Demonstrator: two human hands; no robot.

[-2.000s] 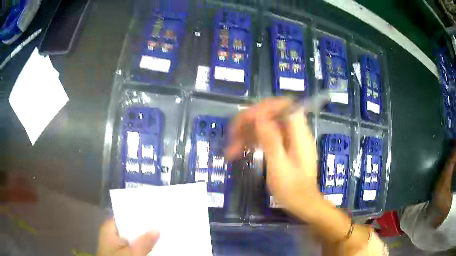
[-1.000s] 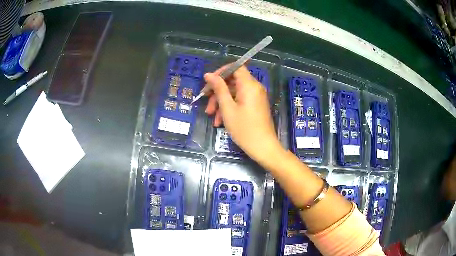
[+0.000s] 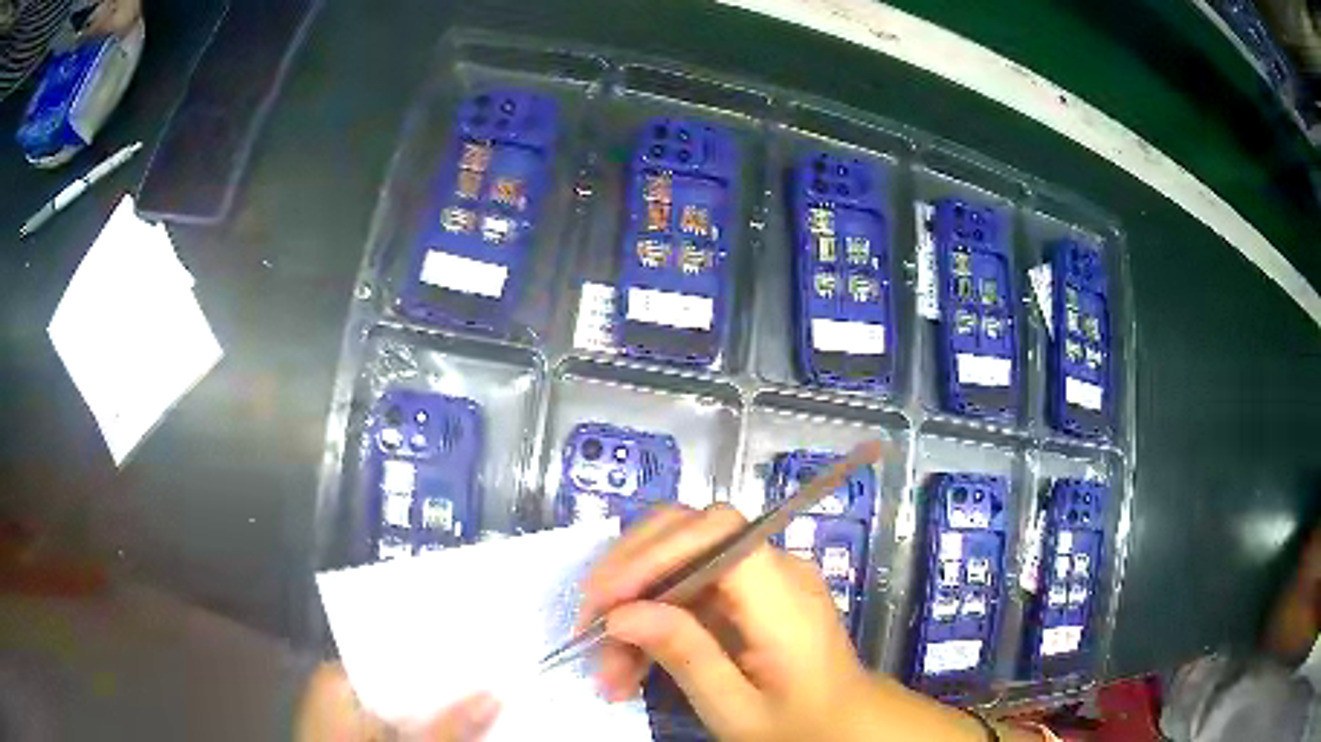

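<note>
My right hand (image 3: pixel 732 623) holds the slim metal tweezers (image 3: pixel 753 536), their tip down on the white label sheet (image 3: pixel 449 623) near its right side. My left hand (image 3: pixel 341 707), partly cut off by the bottom edge, holds the sheet's lower left part with the thumb on top. The sheet covers the lower parts of phones in the front row. Blue phone backs (image 3: pixel 671 239) lie in two rows in the clear blister tray (image 3: pixel 558 355), with white labels at their lower ends. Whether a sticker is on the tweezer tip, I cannot tell.
At left lie white spare sheets (image 3: pixel 133 334), a white pen (image 3: pixel 81 189), a black smartphone (image 3: pixel 225 123) and a blue-and-white item (image 3: pixel 73 102). A pale rail (image 3: pixel 1072 109) curves behind the tray. Part of a person (image 3: pixel 1231 703) shows at lower right.
My right hand with the tweezers has moved from the back-left phone down to the sheet. The sheet and my left hand show more fully. The view has shifted, so the tray sits higher.
</note>
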